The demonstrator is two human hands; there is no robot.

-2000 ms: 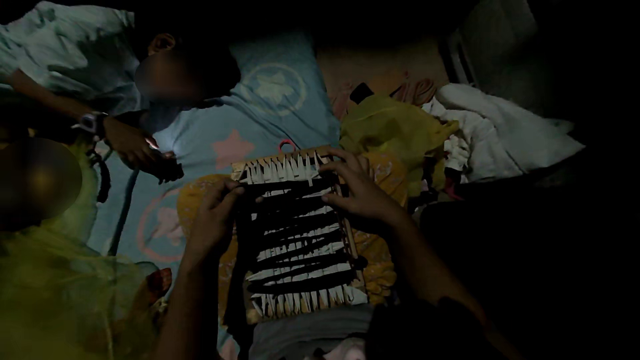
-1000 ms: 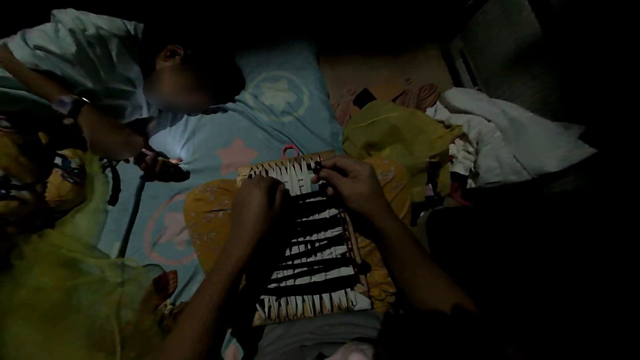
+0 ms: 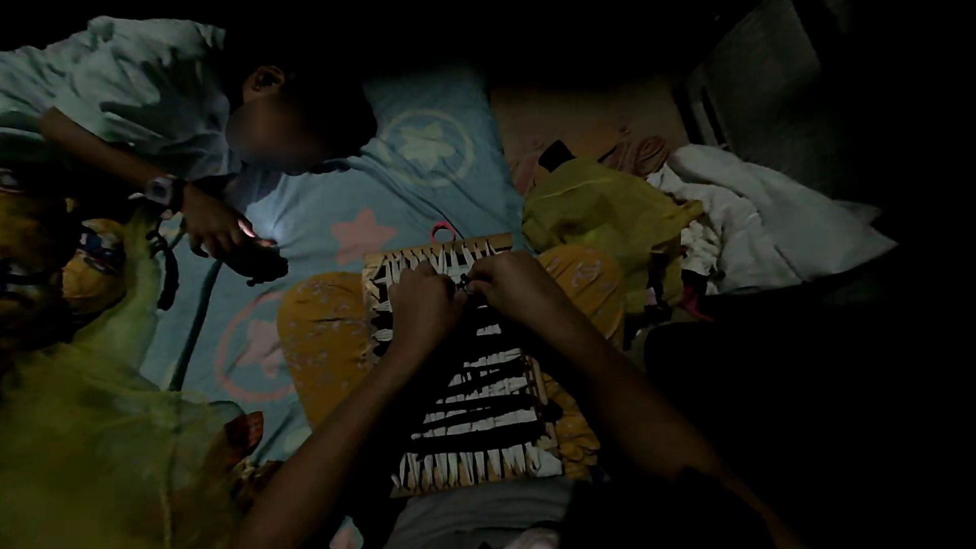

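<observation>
A rectangular wooden frame (image 3: 371, 263), wound with black and white strips (image 3: 480, 419), lies across my lap between my knees in yellow patterned cloth. Over its upper part, my left hand (image 3: 427, 301) is bent down on the strips, fingers curled; what it holds is hidden. Close beside it on the right, my right hand (image 3: 507, 282) pinches a small dark piece, probably a strip, between thumb and fingertips. The red ring-shaped handle of a tool, possibly scissors (image 3: 443, 232), shows just past the far edge of the frame.
On the left a person with a wristwatch (image 3: 160, 189) leans over the blue star-patterned sheet (image 3: 328, 206), a dark object giving off light by the hand. Yellow-green cloth (image 3: 602, 206) and white cloth (image 3: 778, 221) lie at right. Sheer green fabric (image 3: 99, 450) is at lower left.
My hands have come together from the frame's two sides to its upper middle. The other person's hand has moved about at the left.
</observation>
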